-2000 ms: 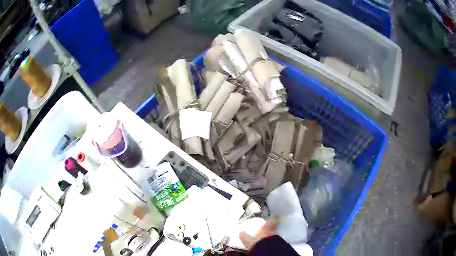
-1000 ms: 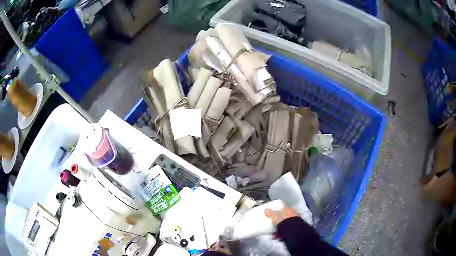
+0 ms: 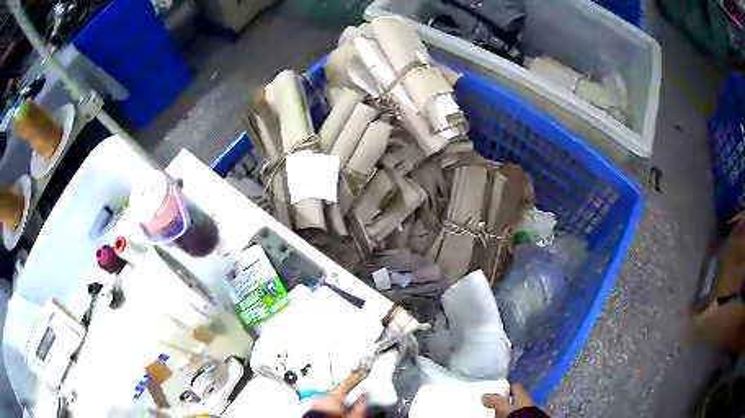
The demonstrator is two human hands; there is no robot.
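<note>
My right hand (image 3: 508,402), cut off by the bottom edge, grips the right edge of a flat white cloth (image 3: 457,400) over the crate's near end. My left hand (image 3: 341,402) is low and partly cut off at the table's front edge, against crumpled white material (image 3: 380,380); its grip is unclear. Another folded white piece (image 3: 478,322) lies in the blue crate (image 3: 600,269), beside tied beige-grey fabric bundles (image 3: 466,224) and clear plastic (image 3: 531,286).
The white sewing machine (image 3: 122,335) stands at left. A lidded cup (image 3: 184,224), green-and-white packet (image 3: 260,286) and small thread spools (image 3: 110,257) are on the table. A pale bin (image 3: 645,106) stands behind the crate. A bare arm (image 3: 723,314) shows at far right.
My right hand has moved down and right with the white cloth, which is now flatter and lower. My left hand now shows more at the table edge. The view has shifted slightly.
</note>
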